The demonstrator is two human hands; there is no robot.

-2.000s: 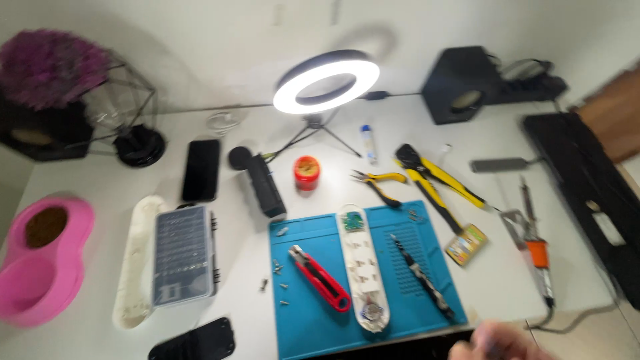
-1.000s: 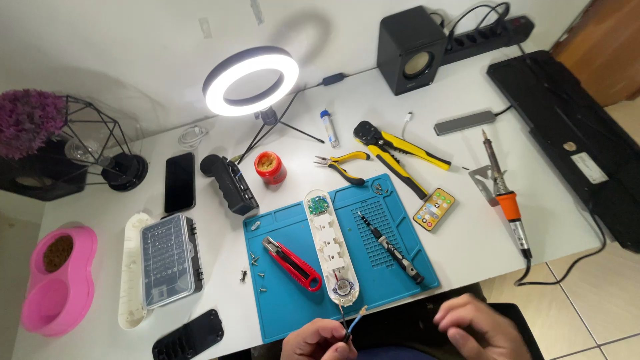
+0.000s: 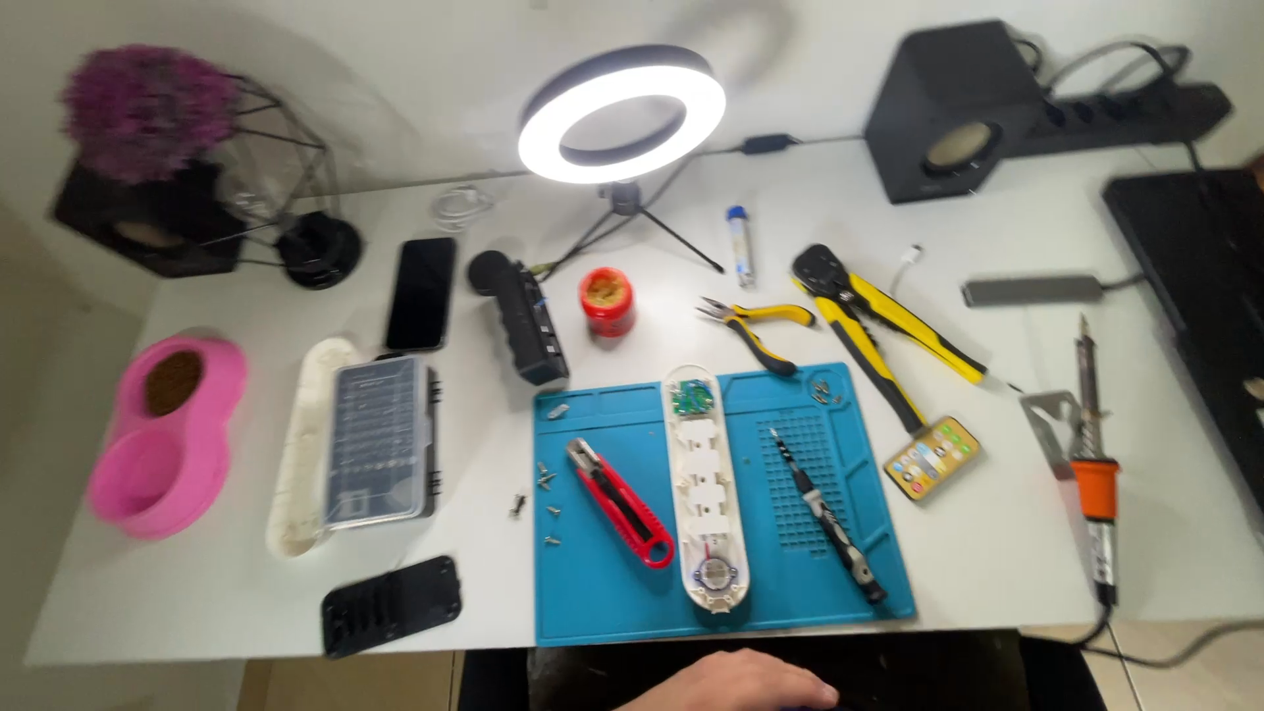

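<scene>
The back of my left hand (image 3: 736, 683) shows at the bottom edge, below the teal work mat; its fingers are mostly cut off, so what it holds cannot be told. My right hand is out of view. On the mat (image 3: 612, 612) lies an open white plastic housing (image 3: 706, 479) with a green circuit board (image 3: 693, 397) at its top and a round part with wires at its lower end. A red utility knife (image 3: 622, 506) rests left of the housing, a precision screwdriver (image 3: 829, 523) right of it. Small screws (image 3: 553, 511) lie near both sides.
Behind the mat are long-nose pliers (image 3: 758, 331), a wire stripper (image 3: 879, 331), a red jar (image 3: 607, 304) and a ring light (image 3: 622, 117) on a tripod. A soldering iron (image 3: 1094, 484) lies right. Left are an organizer box (image 3: 378, 439), a phone (image 3: 422, 294) and a pink double bowl (image 3: 168, 434).
One second ago both hands were at the mat's front edge, the left holding a thin wire-like item. Now the right is out of view and the left is low in the frame.
</scene>
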